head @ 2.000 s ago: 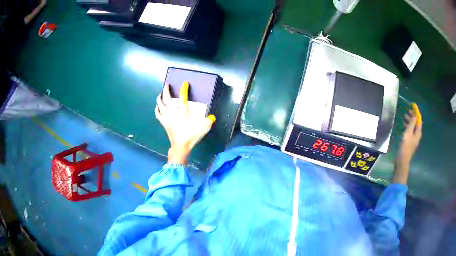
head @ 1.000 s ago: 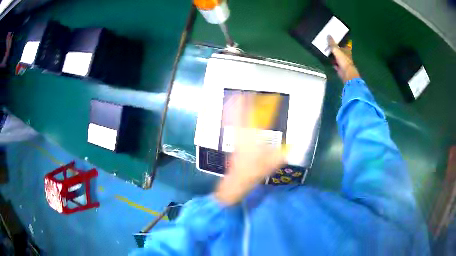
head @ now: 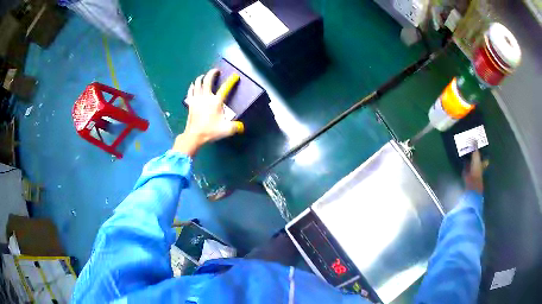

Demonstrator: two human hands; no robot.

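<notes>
My left hand (head: pixel 211 113), with yellow finger cots, is on a black gift box (head: pixel 242 95) on the green bench, fingers spread over its top and partly covering its white label. My right hand (head: pixel 475 169) is on another dark box with a white label (head: pixel 470 141) at the right, behind the scale; its fingers are small and partly blurred. The bench scale (head: pixel 377 217) has a bare pale platform, with red digits on its front strip, partly legible.
Stacked black boxes (head: pixel 279 29) stand beyond my left hand. A signal tower light (head: pixel 451 105) leans over the scale's far corner. Another white label (head: pixel 503 278) shows at lower right. A red stool (head: pixel 107 119) stands on the blue floor; cartons (head: pixel 35 236) lie at lower left.
The view has turned. My left hand has moved from the scale to the left bench, and the box on the platform is gone from there. My right hand stays at a labelled box.
</notes>
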